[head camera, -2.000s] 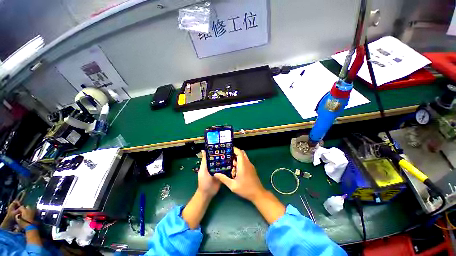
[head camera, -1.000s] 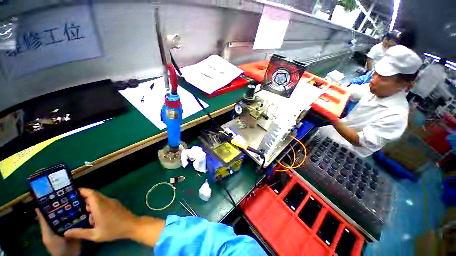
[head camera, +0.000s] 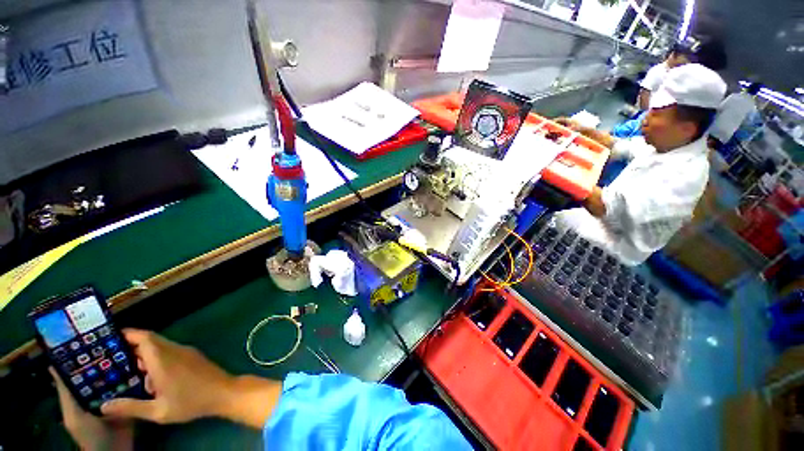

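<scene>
A black smartphone (head camera: 88, 352) with its screen lit with app icons is held upright at the lower left of the picture. My left hand (head camera: 84, 423) holds its lower left edge and is partly hidden behind the phone, near the picture's bottom edge. My right hand (head camera: 172, 379) holds the phone's lower right side, with the thumb on the bottom of the screen.
A wire ring (head camera: 274, 340), white dropper bottle (head camera: 353, 329) and tweezers (head camera: 324, 359) lie on the mat. A blue cylinder tool (head camera: 288, 211) hangs over a round pot (head camera: 291, 269). A red compartment tray (head camera: 476, 374) holds dark phones. A person in white (head camera: 661, 185) holds a red tray.
The view has swung right, so the phone and both hands now sit at the lower left. The red compartment tray and the person in white have come into view. The phone stays held.
</scene>
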